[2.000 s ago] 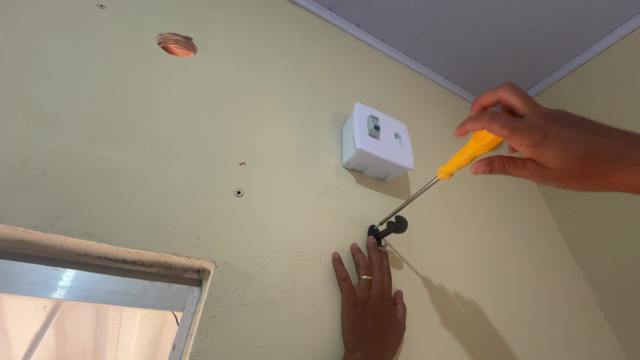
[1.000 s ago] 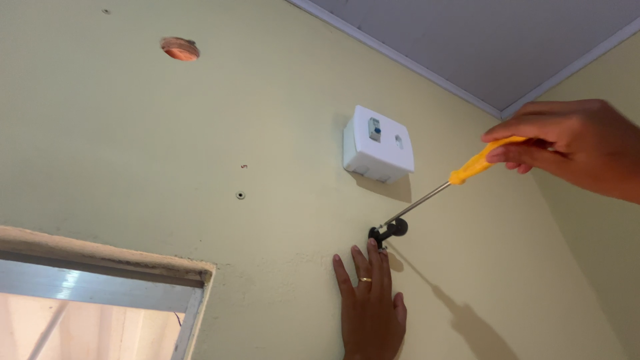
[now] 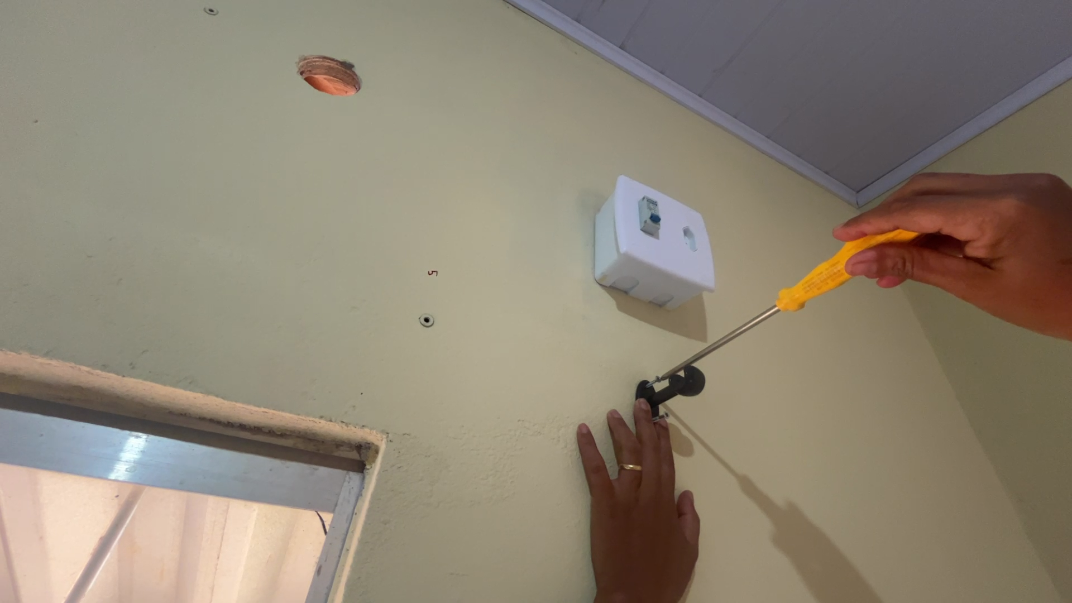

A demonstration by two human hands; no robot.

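Observation:
My right hand (image 3: pixel 971 243) grips the yellow handle of a screwdriver (image 3: pixel 825 272), whose metal shaft slants down to the left. The shaft's tip meets a screw at the upper part of a small black wall bracket (image 3: pixel 670 389) with a round end. My left hand (image 3: pixel 641 511), a ring on one finger, lies against the wall below, its fingertips touching the bracket's base. A second screw sticks out by those fingertips. Just above the bracket, a white surface-mounted electrical box (image 3: pixel 657 243) with a breaker switch and a socket opening is fixed to the wall.
A round hole (image 3: pixel 329 75) is cut in the wall at upper left. A wall plug (image 3: pixel 426 320) sits left of the bracket, and another (image 3: pixel 211 11) near the top edge. An aluminium window frame (image 3: pixel 167 456) fills the lower left corner. The ceiling trim (image 3: pixel 712 113) runs above.
My right hand has moved a little to the right and its hold on the screwdriver handle has shifted. The left hand stays at the bracket.

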